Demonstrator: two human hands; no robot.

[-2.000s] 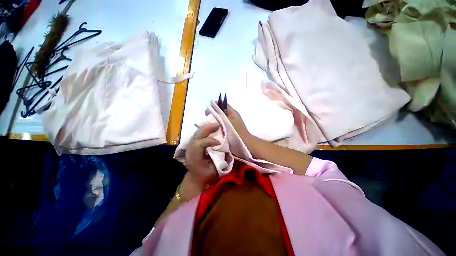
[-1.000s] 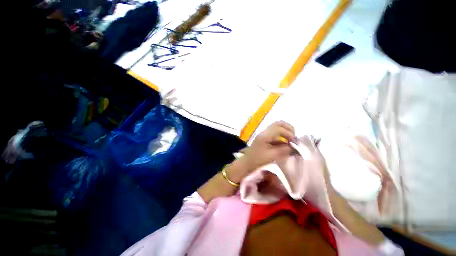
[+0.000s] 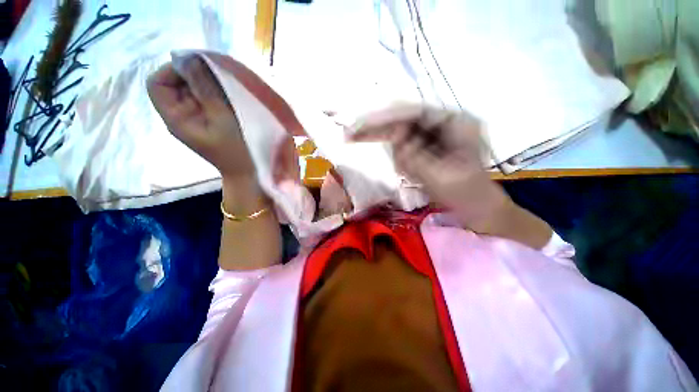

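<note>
A pale pink garment (image 3: pixel 264 142) hangs in a band from my left hand down to the front of my body. My left hand (image 3: pixel 191 107) is raised at the left, over the left stack, and grips the garment's upper end. My right hand (image 3: pixel 433 145) is at the centre right and blurred by motion. Its fingers are bent, and I cannot tell what lies in them. Snips cannot be made out.
A stack of pale garments (image 3: pixel 115 153) lies at the left. Layered pale pieces (image 3: pixel 529 84) lie at the right, with pale green cloth (image 3: pixel 644 46) beyond. Black hangers (image 3: pixel 57 99) and a brown bristly brush (image 3: pixel 61 42) are at the far left. Blue plastic (image 3: pixel 126 268) lies below the table.
My hands were close together at the garment; now they are wide apart. My left hand has moved up and left, stretching the cloth. The view has swung left and back.
</note>
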